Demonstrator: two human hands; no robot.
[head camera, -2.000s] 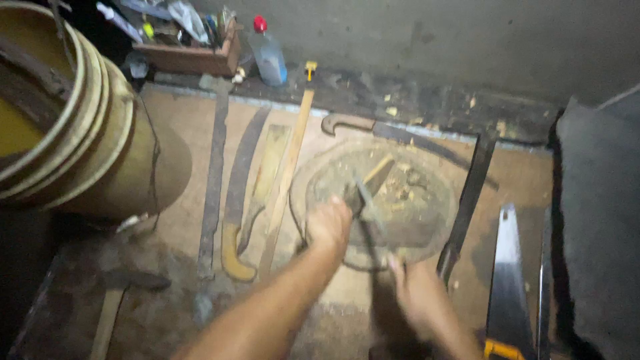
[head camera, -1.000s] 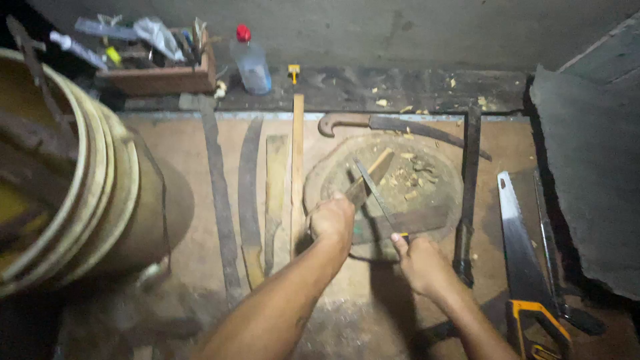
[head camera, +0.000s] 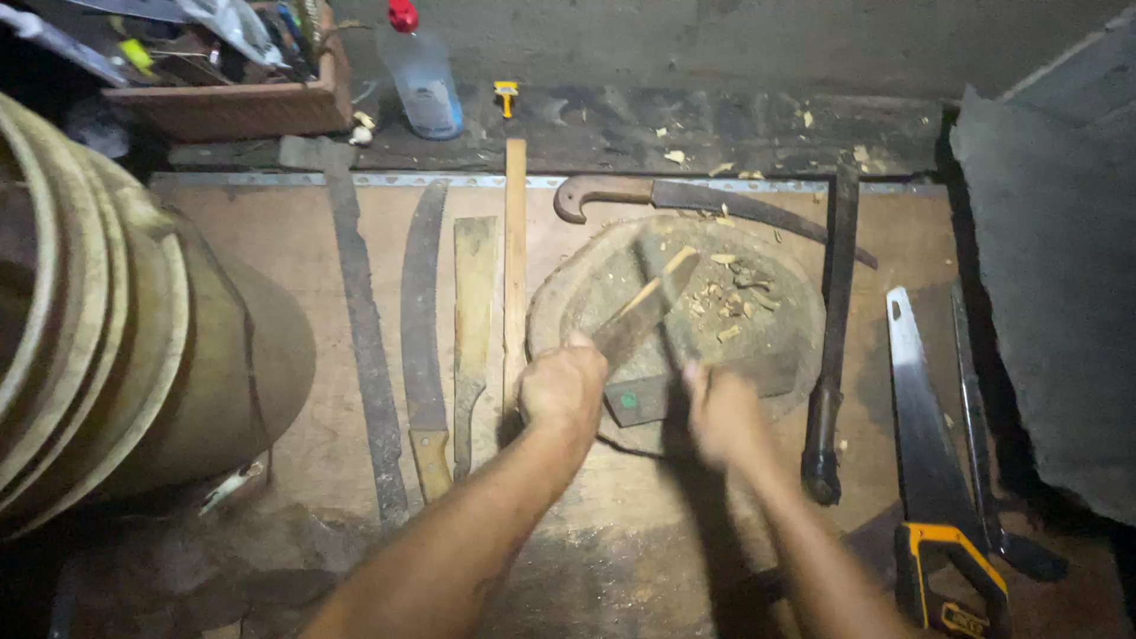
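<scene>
My left hand (head camera: 564, 386) grips a piece of wood (head camera: 646, 306) with a pale cut edge, which slants up and right over the round wooden block (head camera: 577, 266). My right hand (head camera: 723, 413) is blurred and closed round the lower end of a thin knife (head camera: 661, 302); its blade crosses the wood. Wood shavings (head camera: 732, 302) lie on the block's right half. A dark flat block marked green (head camera: 701, 390) rests across the front of the round block, under the right hand.
Left of the block lie a wooden strip (head camera: 515, 266), blades (head camera: 423, 311) and a long rusty bar (head camera: 359, 311). A bucket (head camera: 204, 355) stands far left. Behind are a curved saw (head camera: 710, 200), a bottle (head camera: 426, 84) and a planter box (head camera: 240, 111). A handsaw (head camera: 927, 426) lies right.
The thin knife in my right hand stands more upright across the wood than a second ago. My left hand keeps its hold on the wood.
</scene>
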